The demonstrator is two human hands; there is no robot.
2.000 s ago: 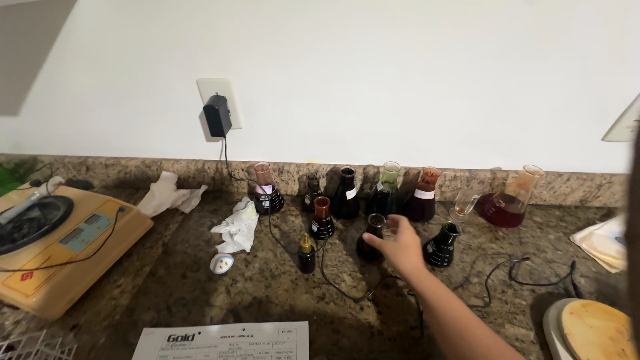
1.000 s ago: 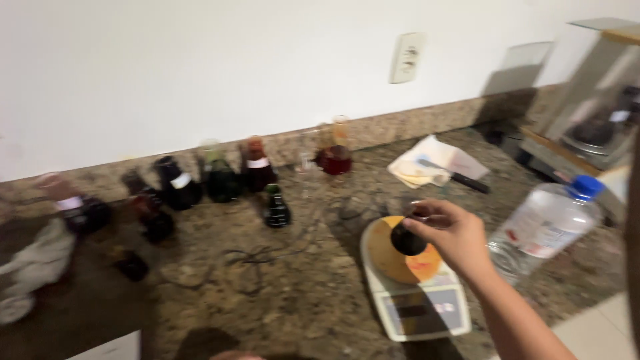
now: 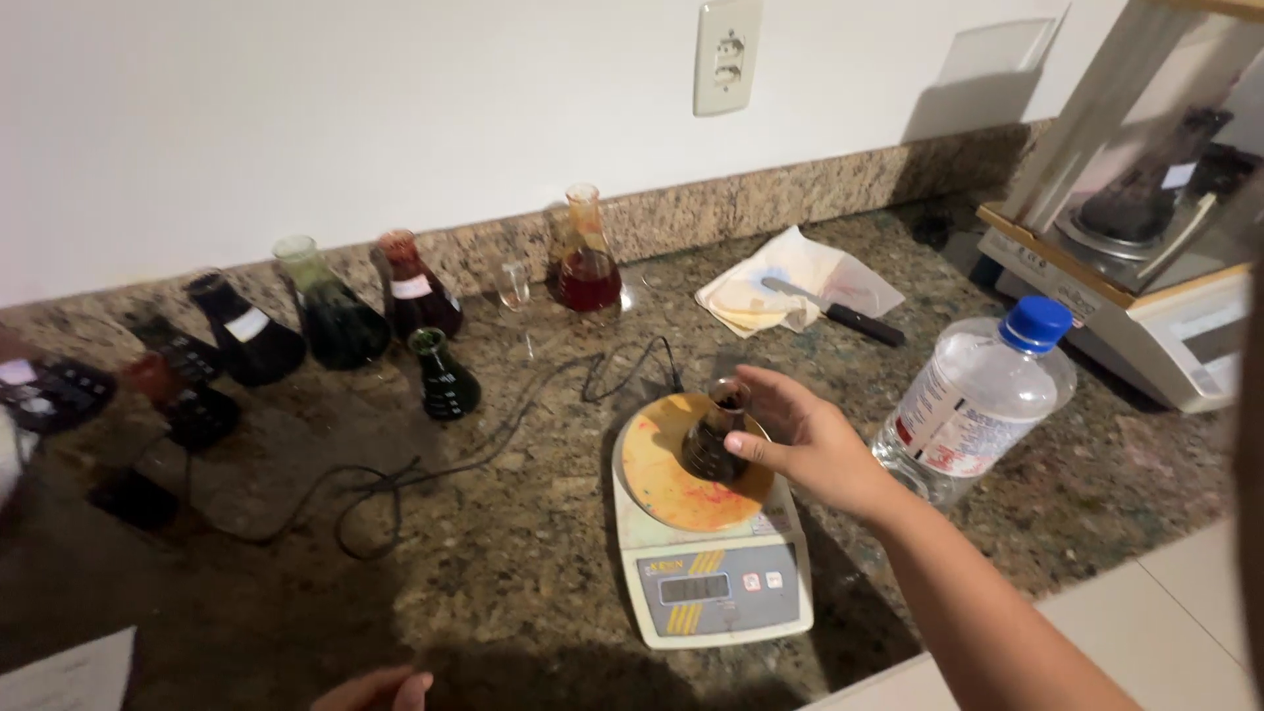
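Note:
A small Erlenmeyer flask of dark liquid [image 3: 713, 444] stands on the stained round pan of a Kern electronic balance [image 3: 726, 592]. My right hand [image 3: 810, 439] is around the flask from the right, thumb at its front and fingers behind its neck; whether it still grips the glass is hard to tell. My left hand [image 3: 380, 689] shows only partly at the bottom edge, left of the balance, with no object visible at its fingertips. Left of the balance stands another small flask of dark green liquid [image 3: 447, 380].
Several flasks of dark liquid, one green [image 3: 341, 321], line the granite backsplash, with a red-liquid flask [image 3: 590, 276]. A spatula [image 3: 859, 321] lies on paper [image 3: 760, 281]. A blue-capped bottle [image 3: 973, 395] stands beside my right forearm, an enclosed balance [image 3: 1106, 296] behind it. A cable crosses the counter.
My right hand has carried the small dark flask from the flask group to the balance pan. The view has swung to the right, and my left hand has come into sight.

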